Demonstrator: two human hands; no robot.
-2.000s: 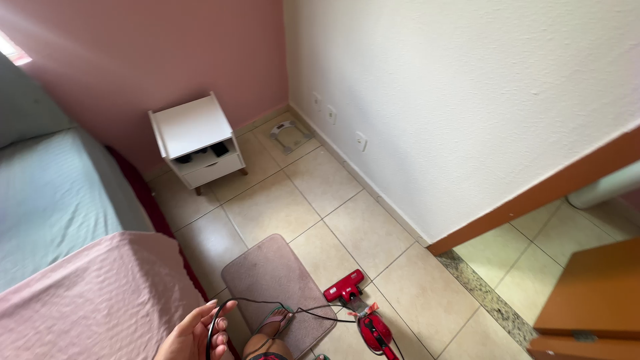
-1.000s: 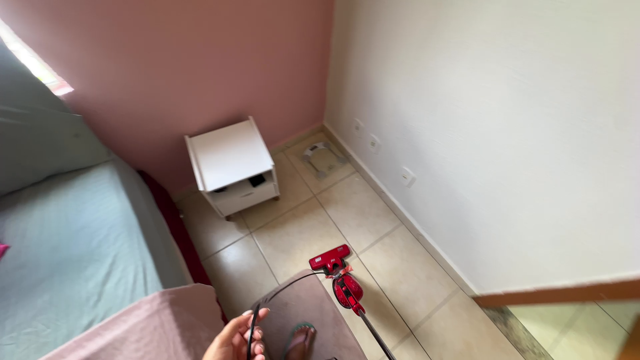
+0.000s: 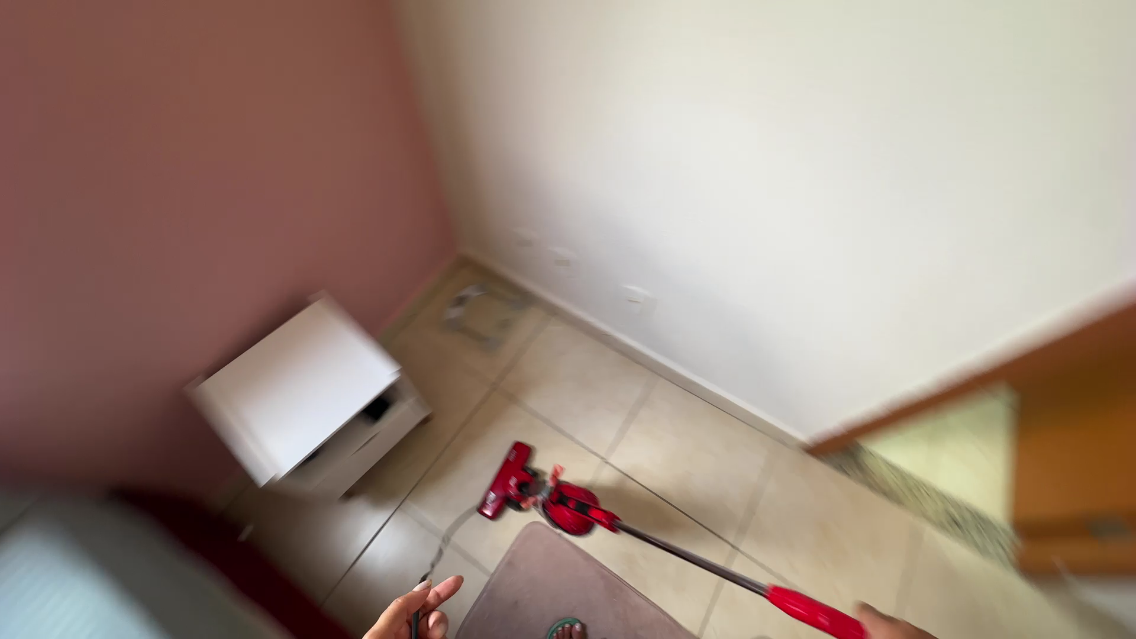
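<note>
A red stick vacuum cleaner (image 3: 572,508) rests its floor head on the tiles, its metal tube slanting down to a red handle at the lower right. My right hand (image 3: 887,623), partly cut off by the bottom edge, is closed on the end of that handle. At the bottom, left of the mat, my left hand (image 3: 415,611) holds a black power cord (image 3: 415,623) between thumb and fingers. The cord's blurred upper part runs across the floor toward the vacuum head.
A white nightstand (image 3: 302,390) stands by the pink wall. A bathroom scale (image 3: 484,315) lies in the corner. A greyish-pink mat (image 3: 568,590) lies under a sandaled foot (image 3: 564,628). The bed (image 3: 80,568) is at lower left; a wooden door (image 3: 1078,461) is at right.
The view has swung strongly. The vacuum's red handle and my right hand have come into view. My left hand still holds the cord.
</note>
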